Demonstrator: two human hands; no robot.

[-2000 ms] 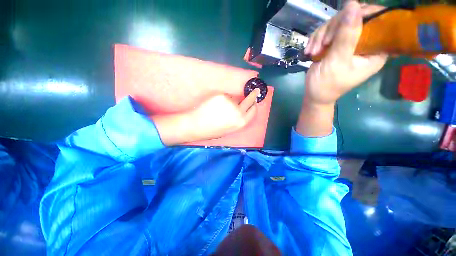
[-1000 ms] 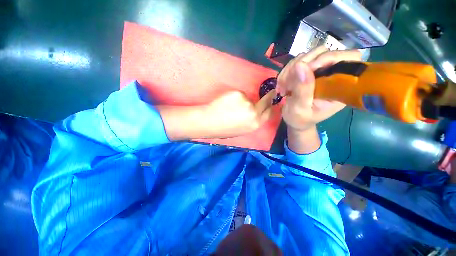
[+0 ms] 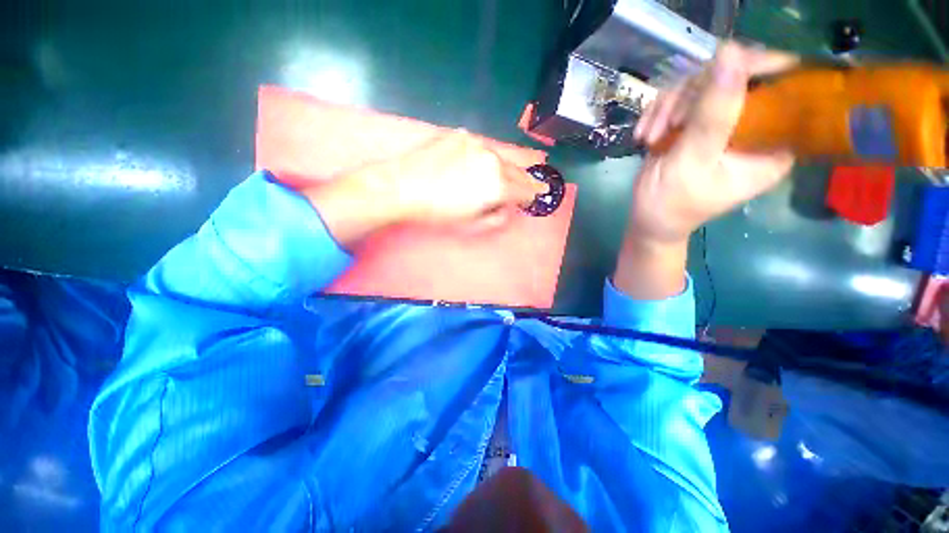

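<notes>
The small round black part [image 3: 547, 191] lies at the right end of the salmon-red mat [image 3: 458, 260]. My left hand [image 3: 447, 182] reaches across the mat with its fingertips on the part's left side. My right hand [image 3: 699, 146] is raised to the right of the part, around the front of the orange electric screwdriver [image 3: 832, 112]. The hand and driver are blurred. The driver's front end is by the metal screw feeder [image 3: 614, 78], and its tip is hard to make out.
A red box [image 3: 861, 194] and a blue box [image 3: 929, 229] stand at the right of the green bench [image 3: 125, 125]. Another black part [image 3: 846, 35] stands at the back right. A black cord [image 3: 635, 334] crosses near my right sleeve. Part of a person's hand [image 3: 933, 302] shows at the right edge.
The screwdriver and my right hand have moved from over the black part, up and right to the feeder. My left hand has shifted up the mat, still at the part. The view has shifted slightly.
</notes>
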